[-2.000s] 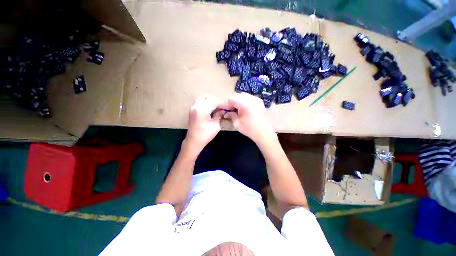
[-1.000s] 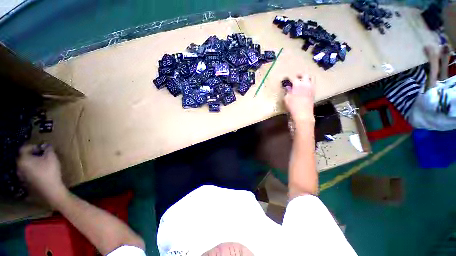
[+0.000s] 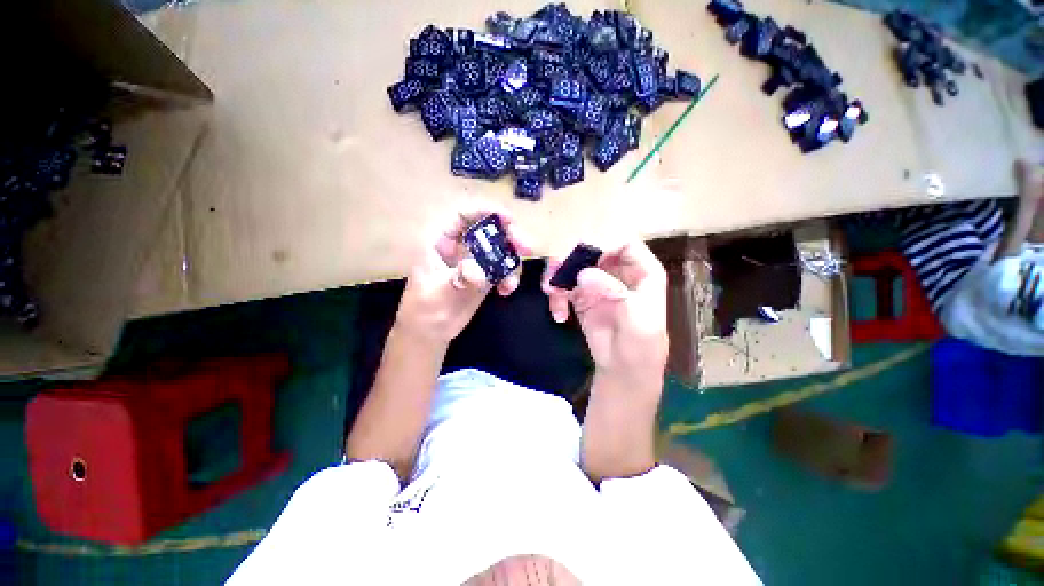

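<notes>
My left hand [image 3: 444, 280] holds a black plastic housing [image 3: 492, 248] by its edges, its face with pale marks turned up. My right hand [image 3: 618, 300] holds a smaller, plain black piece [image 3: 575, 267] between its fingertips. The two parts are apart, side by side over the bench's near edge. The central heap of black parts [image 3: 550, 97] lies just beyond my hands, many faces patterned with pale rings. A narrower heap of black parts [image 3: 801, 86] lies to the right, past a thin green strip [image 3: 673, 128].
A large carton [image 3: 155, 48] with black parts is at the left. Another small heap [image 3: 922, 55] lies far right. Below the bench are a red stool [image 3: 109, 458] and a small open carton [image 3: 756, 364]. A person in a striped garment [image 3: 956, 246] is at the right.
My left hand has come back from the large carton and my right hand from the bench right of the green strip. Both are now together in front of me with parts.
</notes>
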